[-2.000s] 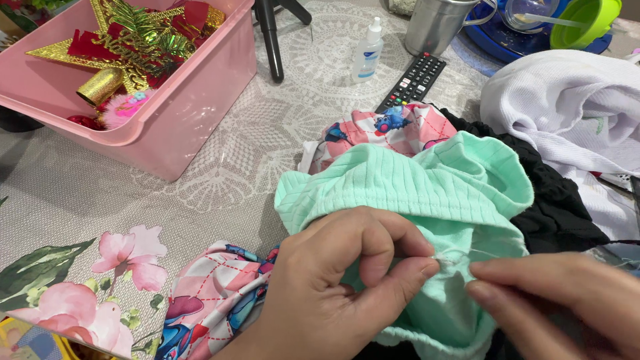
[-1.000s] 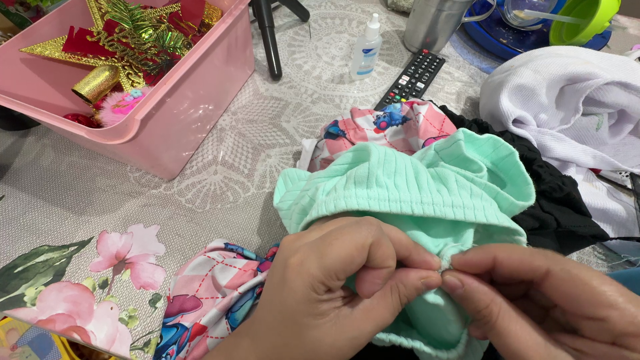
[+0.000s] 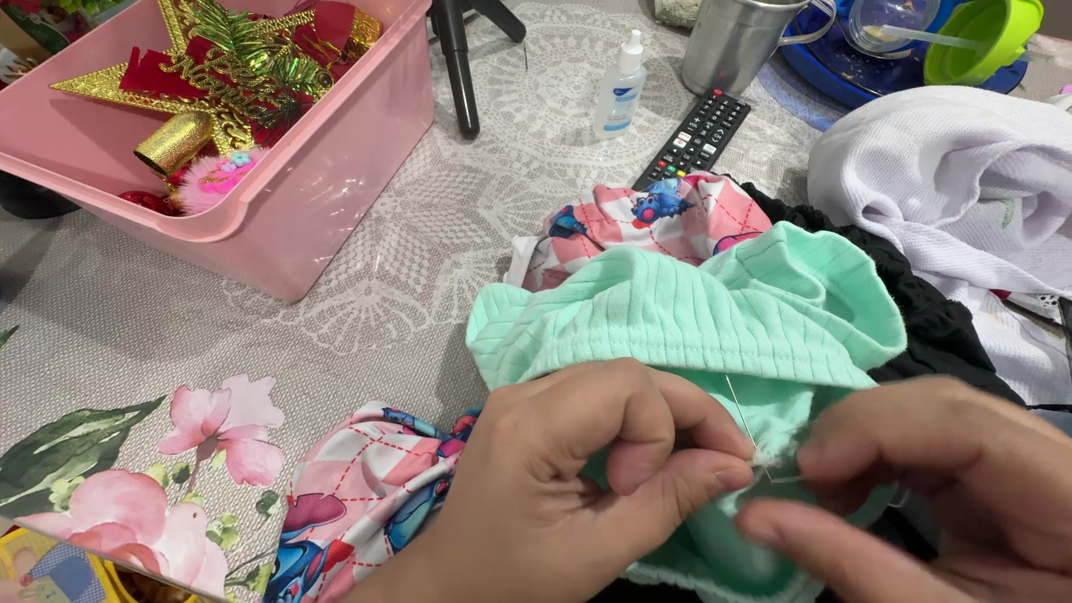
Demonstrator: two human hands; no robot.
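My left hand point(image 3: 620, 452) pinches a small bunched bit of the mint-green ribbed garment point(image 3: 670, 310) between thumb and forefinger. A thin sewing needle point(image 3: 740, 412) points up from those fingertips, over the garment's inner side. Right beside it, my right hand point(image 3: 904, 486) is blurred, its thumb and forefinger apart near a short piece of pale thread point(image 3: 785, 480); whether it holds the thread is unclear. Beneath and around the mint garment lies a pink checked cloth with blue cartoon figures point(image 3: 360, 494), and black fabric point(image 3: 930, 310) shows at its right.
A pink plastic bin point(image 3: 335, 184) of Christmas ornaments stands at upper left. Behind the garments are a remote control point(image 3: 695, 138), a small dropper bottle point(image 3: 621, 88), a metal mug point(image 3: 733, 42) and a blue plate point(image 3: 816, 63). White fabric point(image 3: 946, 176) lies at right.
My right thumb and forefinger, closed together at the fabric beside my left fingertips one second ago, have parted and drawn slightly right. The needle now shows above my left fingertips.
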